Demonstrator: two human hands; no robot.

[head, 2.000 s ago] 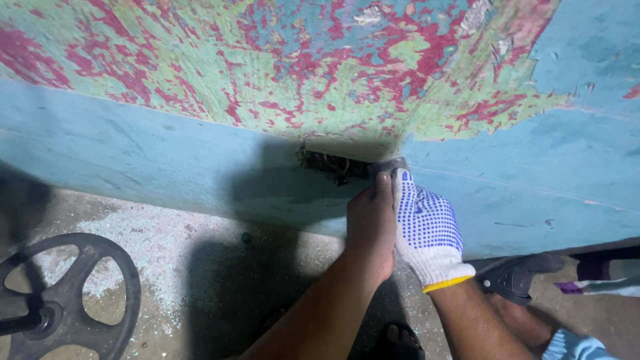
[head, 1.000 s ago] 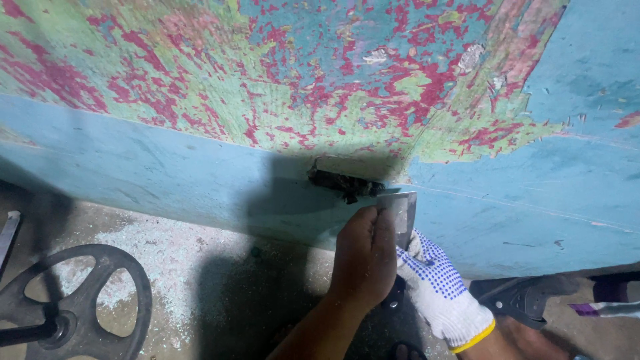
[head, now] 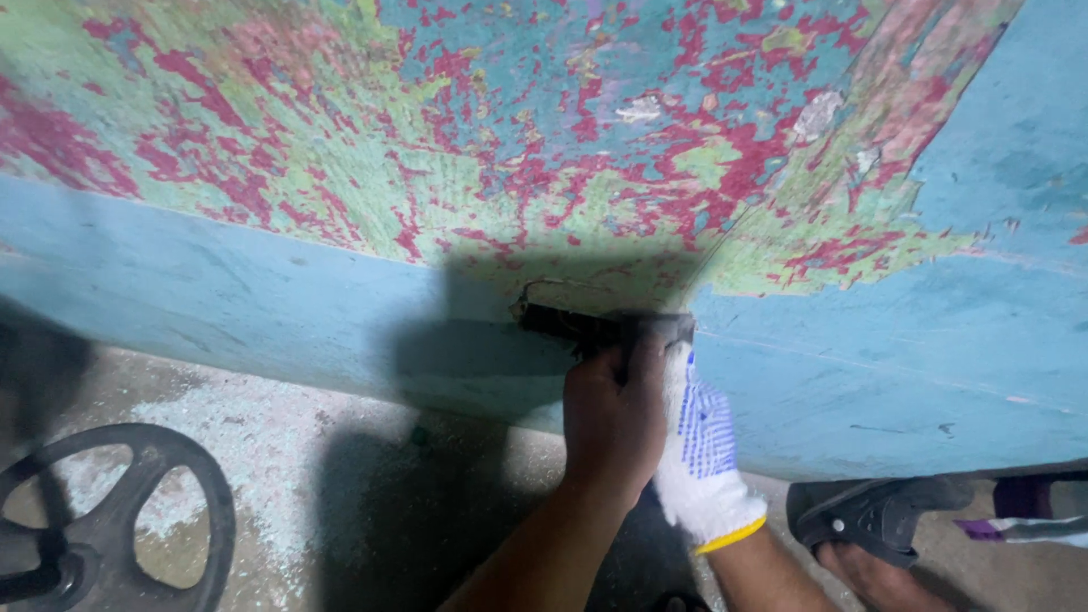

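My bare left hand [head: 616, 421] and my right hand [head: 710, 450], in a white knit glove with blue dots and a yellow cuff, are together on a flat metal scraper [head: 667, 327]. The scraper's blade lies against the painted wall [head: 807, 374], at the right end of a dark rectangular recess [head: 565, 321] with a ragged edge. Above the recess the wall shows scraped green, red and blue paint; beside and below it is light blue. The scraper's handle is hidden by my hands.
A black steering wheel [head: 223, 510] stands at the lower left. Pale paint flakes [head: 255, 459] lie on the concrete floor. At the lower right is a person's foot in a black sandal [head: 867, 514], with a striped cloth [head: 1037, 529] near it.
My hands and the scraper have moved up to the wall, at the right end of the recess; one second ago the scraper was lower, with its blade more in sight.
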